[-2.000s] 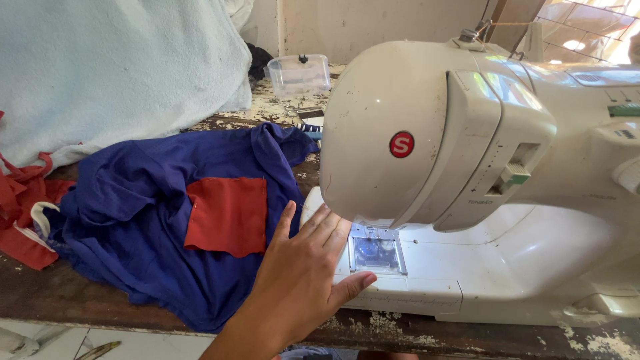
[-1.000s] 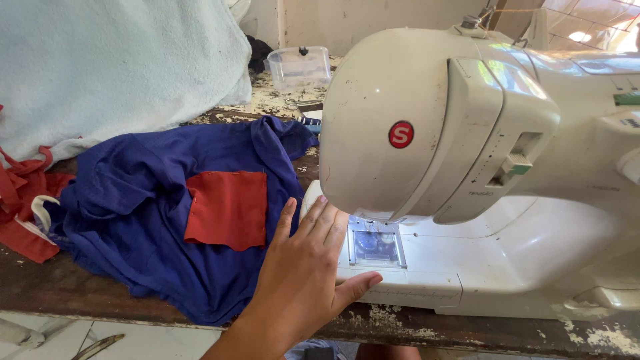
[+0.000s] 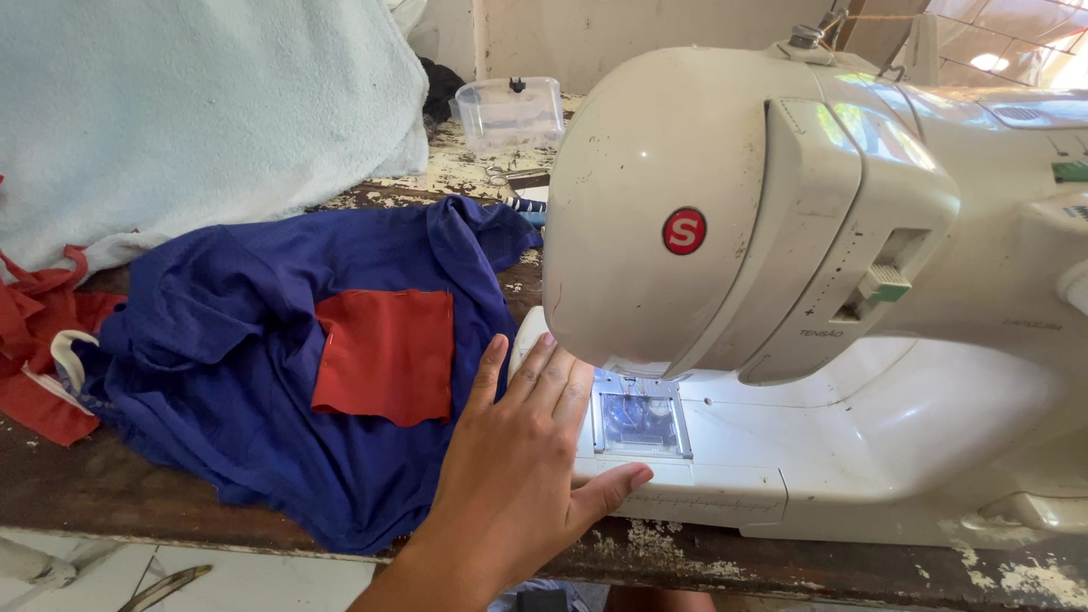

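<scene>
My left hand (image 3: 518, 450) rests flat, fingers apart, on the left end of the bed of a white sewing machine (image 3: 663, 204). It holds nothing; the fingertips lie close below the machine's head, and the thumb lies along the bed's front edge. Right of my fingers, the clear bobbin cover plate (image 3: 642, 422) is lit by the machine's lamp. Left of the hand lies a rumpled blue cloth garment (image 3: 255, 340) with a square red fabric patch (image 3: 387, 357) on top of it. My right hand is out of view.
A light blue towel-like cloth (image 3: 195, 110) is heaped at the back left. Red fabric strips (image 3: 42, 357) lie at the left edge. Behind stand a clear plastic container (image 3: 510, 115) and, nearer the machine, what look like scissors (image 3: 510, 176). The worn wooden table (image 3: 212, 518) has peeling paint.
</scene>
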